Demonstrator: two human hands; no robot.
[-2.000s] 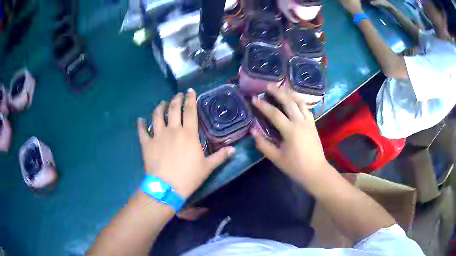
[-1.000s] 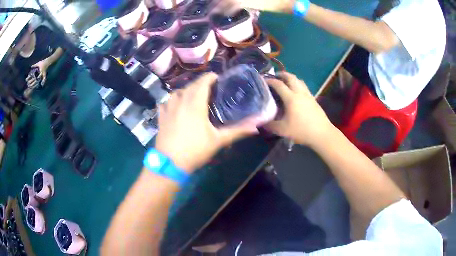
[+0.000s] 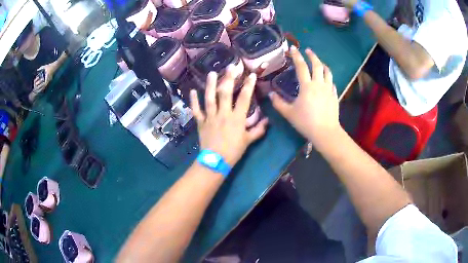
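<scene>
Several pink speakers with dark square fronts (image 3: 205,34) stand close together at the top centre. My left hand (image 3: 226,115) lies over the near-left ones with its fingers spread. A speaker's pink side (image 3: 253,116) shows between its fingers and thumb. My right hand (image 3: 314,102) has its fingers apart, at the right side of another dark-faced speaker (image 3: 286,83), with the thumb at its near edge. The palms hide parts of both speakers. Neither hand lifts anything.
A silver screw feeder (image 3: 167,126) with a black tool above it is left of my left hand. Dark loose frames (image 3: 92,171) and pink speakers (image 3: 49,192) lie further left. A red stool (image 3: 397,128), a cardboard box (image 3: 436,177) and a neighbour's arm (image 3: 392,43) are right.
The speaker that was held up between both hands is no longer raised. My hands have moved apart and lie spread at the near speakers of the group. A neighbour's hand now touches a pink speaker.
</scene>
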